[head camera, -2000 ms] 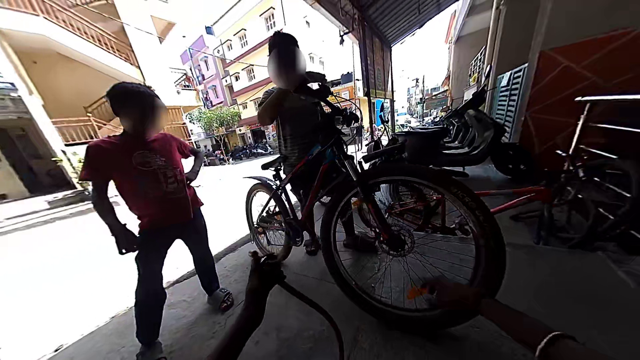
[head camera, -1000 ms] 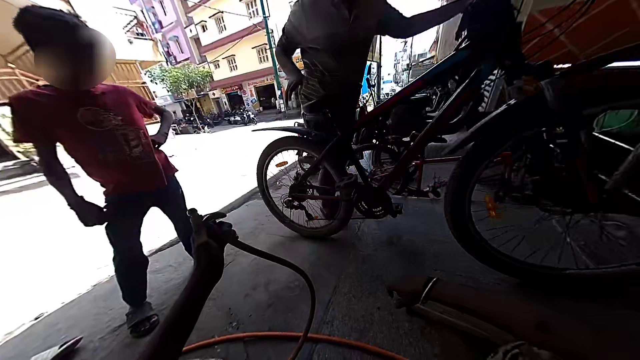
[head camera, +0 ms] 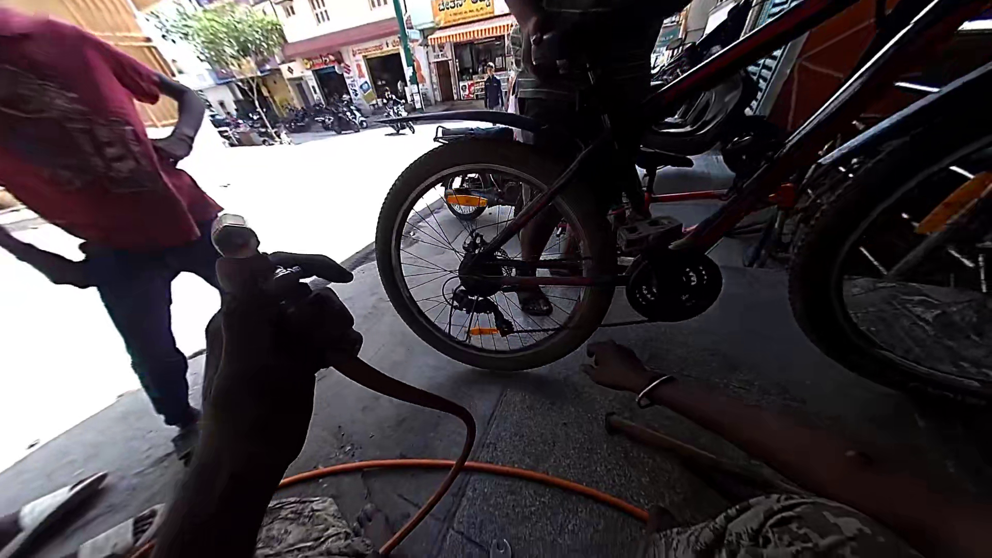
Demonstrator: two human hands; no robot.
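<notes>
My left hand (head camera: 279, 325), dark against the bright street, is closed around the end fitting of an orange air hose (head camera: 422, 397); the fitting's detail is hard to make out. The hose curves down from it to the floor. My right hand (head camera: 616, 366), with a metal bangle at the wrist, reaches low over the floor with its fingers slightly bent and nothing seen in them. Just beyond it stands the rear wheel (head camera: 492, 360) of a mountain bicycle, with spokes, a derailleur and orange reflectors. The bicycle's front wheel (head camera: 814, 287) is at the right.
A person in a red shirt (head camera: 101, 147) stands at the left, another behind the bicycle (head camera: 756, 186). Below my right forearm lies a rod-like tool (head camera: 674, 446). A small wrench (head camera: 501, 549) lies at the bottom edge. Sandalled feet (head camera: 58, 500) show at lower left.
The view has swung lower and toward the rear wheel. My right hand, by the front wheel two seconds ago, is now near the rear wheel. My left hand still holds the hose.
</notes>
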